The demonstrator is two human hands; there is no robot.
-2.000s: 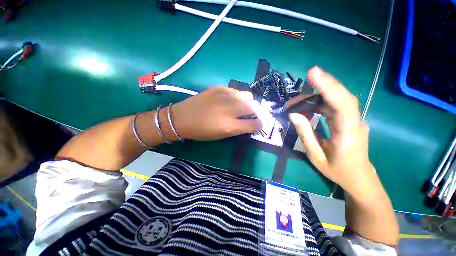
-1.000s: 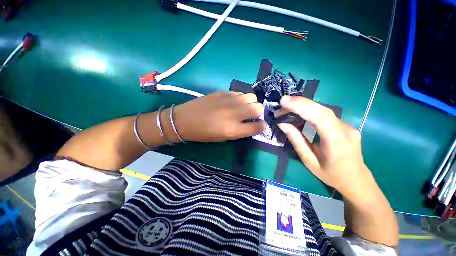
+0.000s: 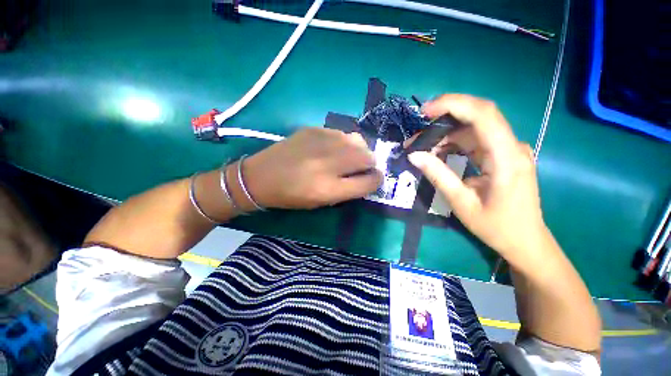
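My left hand [image 3: 313, 169] is closed on a leg of the white cable [image 3: 252, 134], whose red and black connector [image 3: 207, 125] lies to the left on the green mat. The cable's tip at my fingers is mostly hidden. My right hand [image 3: 489, 165] holds a dark hand-held item [image 3: 434, 134] between thumb and fingers, its tip close to my left fingertips. A pile of small black pieces [image 3: 391, 117] lies just behind, on the white taped sheet [image 3: 398, 192]. Black tape [image 3: 411, 239] runs out from the sheet's edges.
Other white cables [image 3: 353, 27] with stripped wire ends lie at the back of the green mat [image 3: 147, 66]. A blue tray [image 3: 597, 88] stands at the back right. Cable bundles [image 3: 656, 246] lie at the right edge. A person's arm [image 3: 22, 242] shows at the far left.
The dark item in my right hand has been raised and tilted up compared with one second ago. My left hand keeps its hold. The view has shifted slightly.
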